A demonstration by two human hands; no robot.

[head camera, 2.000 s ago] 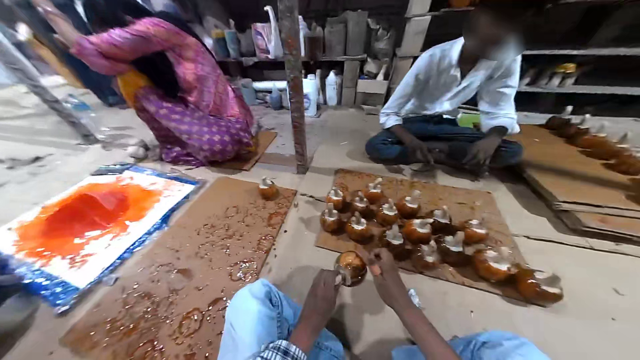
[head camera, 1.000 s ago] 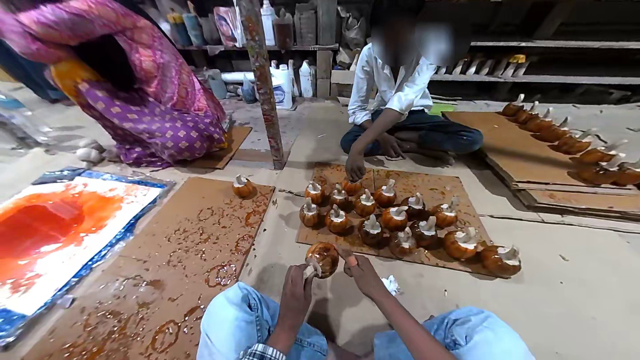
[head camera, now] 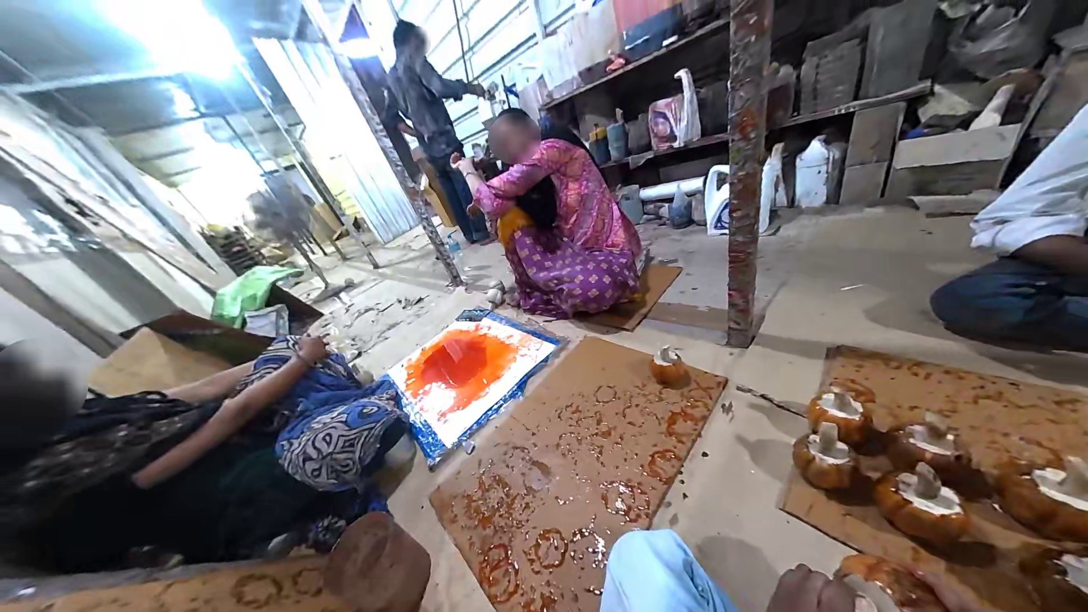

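At the bottom edge, my left hand [head camera: 812, 590] holds an orange-brown pumpkin-shaped piece [head camera: 888, 581] with a pale stem. Only a blurred bit of my right hand [head camera: 939, 590] shows at that piece's right side; its fingers cannot be made out. Several similar glossy pieces with whitish tops, one of them a pumpkin-shaped piece [head camera: 824, 467], stand on a stained cardboard sheet [head camera: 812, 501] at the right. A single pumpkin-shaped piece [head camera: 670, 371] sits at the far corner of another cardboard sheet [head camera: 544, 501], which bears wet orange rings.
Orange liquid [head camera: 463, 365] lies on a white sheet with a blue edge. A rusty post [head camera: 748, 170] rises between the cardboard sheets. People sit at left, behind and at right; another stands at the back. Shelves [head camera: 714, 136] hold jugs and containers. A brown rounded object [head camera: 378, 565] is at lower left.
The view has swung far to the left, so my hands now show only at the bottom edge. The piece is still at my left hand.
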